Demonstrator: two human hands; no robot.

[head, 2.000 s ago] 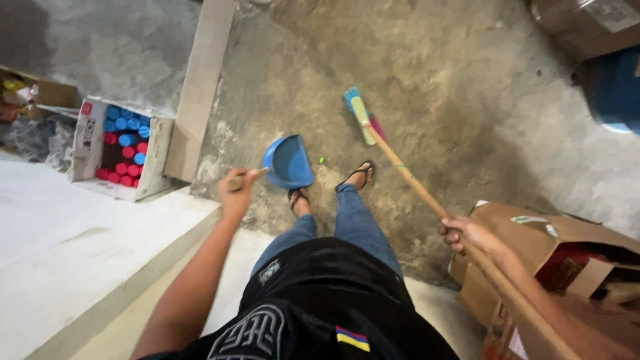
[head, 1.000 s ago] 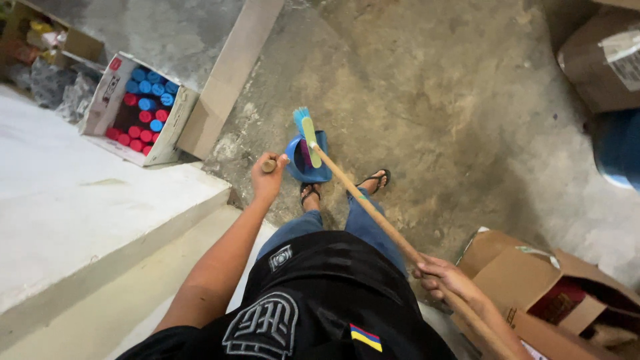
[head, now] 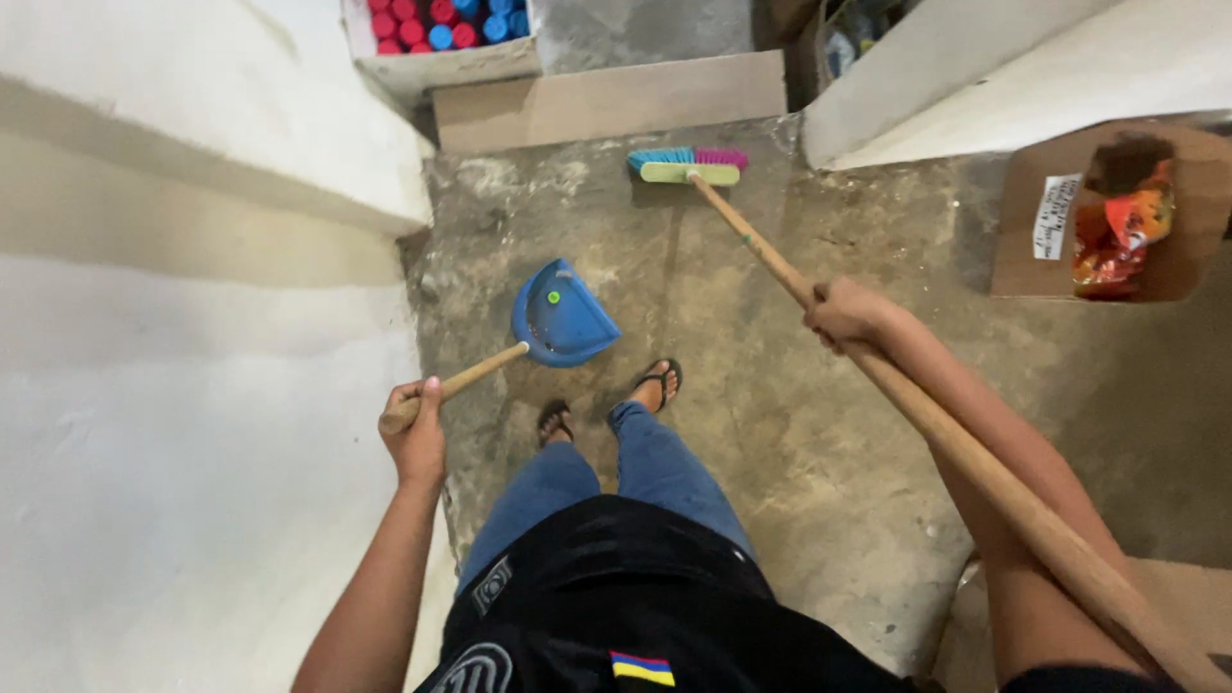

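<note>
My left hand grips the short wooden handle of a blue plastic dustpan, which is in front of my feet at the left. A small green round piece and some dark debris lie in the pan. My right hand is closed around the long wooden handle of a push broom. The broom has a pale green head with blue and pink bristles, and it is on the concrete floor beyond the pan, near a flat cardboard strip.
White walls stand at left and upper right. A box of red and blue caps is at the top. An open cardboard box with shiny orange packets is at right, and more cardboard lies at lower right.
The broom head was over the dustpan a second ago and is now away from it, farther forward. The small green piece, on the floor at first, is now in the pan. The view has turned.
</note>
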